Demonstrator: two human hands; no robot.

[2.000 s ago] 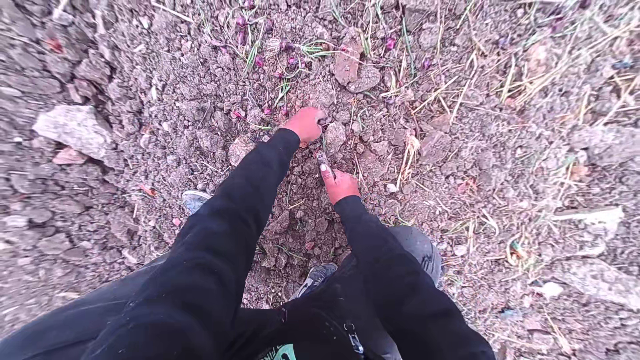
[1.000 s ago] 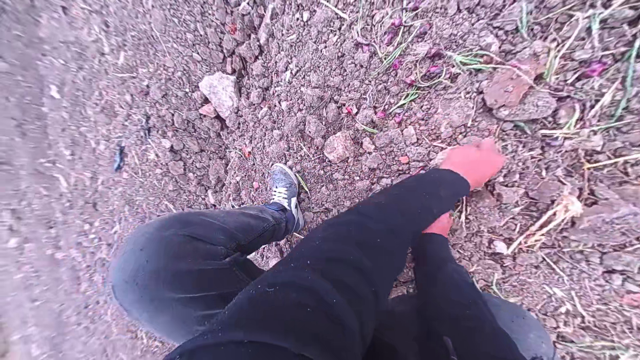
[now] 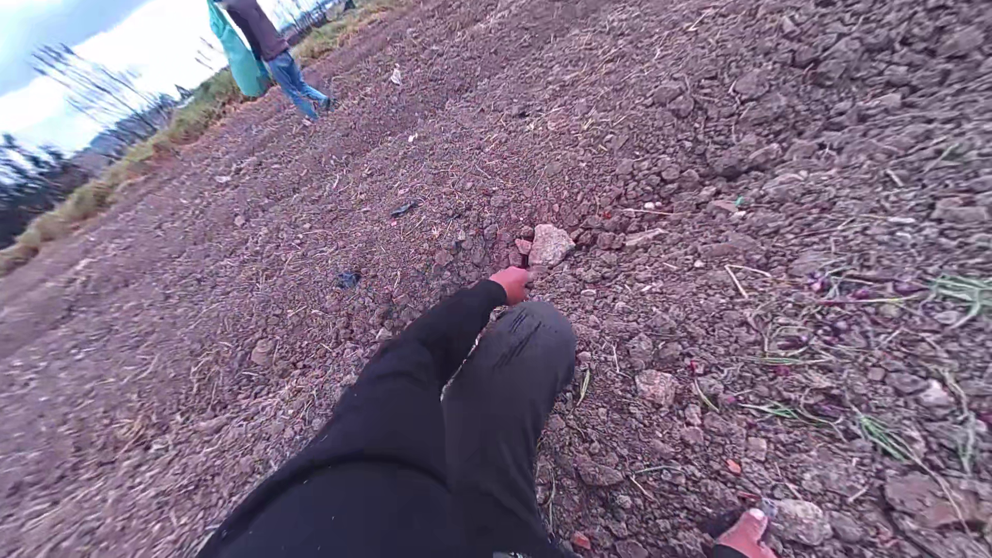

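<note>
My left hand is low over the soil, just beyond my bent knee and beside a pale stone; its fingers look curled, and whether anything is in them does not show. At the bottom right, my right hand touches or grips something dark near a grey stone; its lower part is cut off by the frame edge. Small purple onions with green leaves lie on the ground to the right.
Cloddy brown soil with straw spreads all around. A dark scrap lies left of my left hand. A person with a green sack is at the upper left, near a grassy edge and bare trees.
The view has swung strongly toward the left and up the field. My hands, close together two seconds ago, are now far apart, the left one near the pale stone.
</note>
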